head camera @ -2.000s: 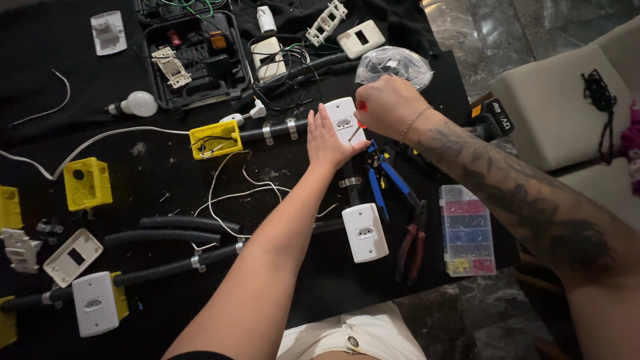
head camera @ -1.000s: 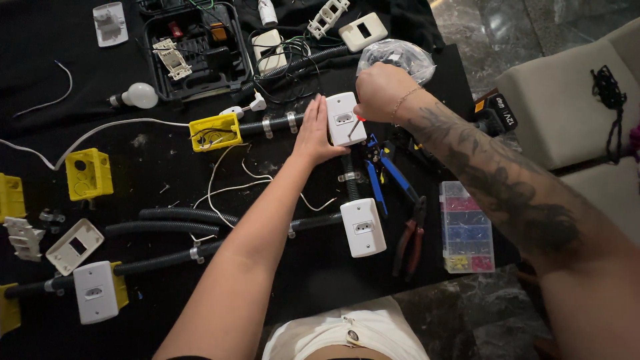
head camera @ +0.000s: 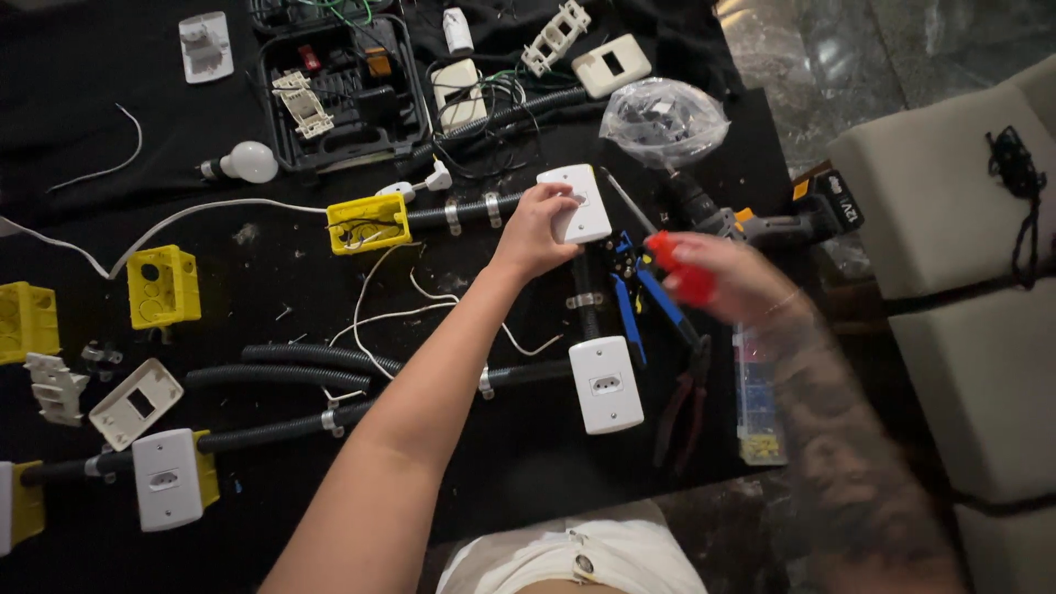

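Observation:
My left hand [head camera: 540, 227] rests its fingers on a white outlet cover plate [head camera: 589, 216], fixed at the corner of the black corrugated conduit. My right hand [head camera: 722, 276], blurred, grips the red handle of a screwdriver [head camera: 634, 206]; its shaft points up and left, with the tip just right of the plate and apart from it. Below, a second white outlet plate [head camera: 605, 406] joins the vertical conduit [head camera: 586, 276]. Wire strippers with blue handles [head camera: 629, 318] lie between the plates and my right hand. Left of my left hand is an open yellow electrical box [head camera: 368, 223] with wires inside.
A cordless drill [head camera: 763, 227] lies beyond my right hand, near a clear plastic bag [head camera: 664, 122]. Dark-red-handled pliers [head camera: 685, 404] and a compartment box [head camera: 757, 404] are nearer me. A tool case [head camera: 342, 91], light bulb [head camera: 250, 162] and yellow box [head camera: 163, 286] stand left.
My right hand has moved away from the upper outlet plate, to the right and toward me, carrying the screwdriver. My left hand stays at the plate, its fingers now bent over it.

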